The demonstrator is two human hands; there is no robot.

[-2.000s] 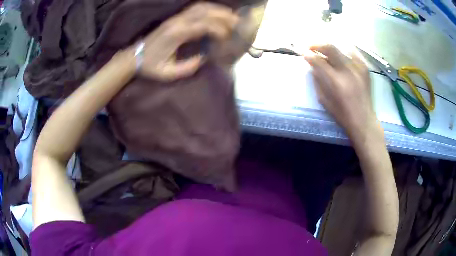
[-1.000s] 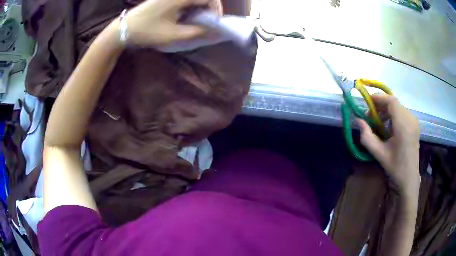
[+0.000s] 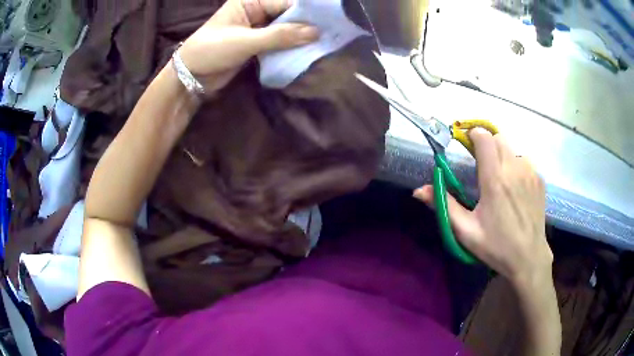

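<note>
My left hand [image 3: 257, 31] pinches a white piece [image 3: 306, 43] at the edge of the brown garment panels [image 3: 299, 139], its thumb flat on the white cloth. The brown cloth hangs in large folds over the table edge towards my lap. My right hand [image 3: 497, 198] holds the scissors [image 3: 439, 132] by the yellow and green loops, just right of the brown cloth. The blades are open and point up and left at the cloth and white piece.
The white table [image 3: 500, 118] has a ruler-marked front edge. The presser foot area [image 3: 546, 31] is at the top right, with a small green and yellow tool [image 3: 606, 61] beside it. Brown and white cloth [image 3: 52, 278] heaps at the left. Brown pieces [image 3: 518, 313] lie below the table at the right.
My right hand first took the scissors from the table, then moved left with them, and the blades opened. My left hand now holds up the white piece, which shows flatter.
</note>
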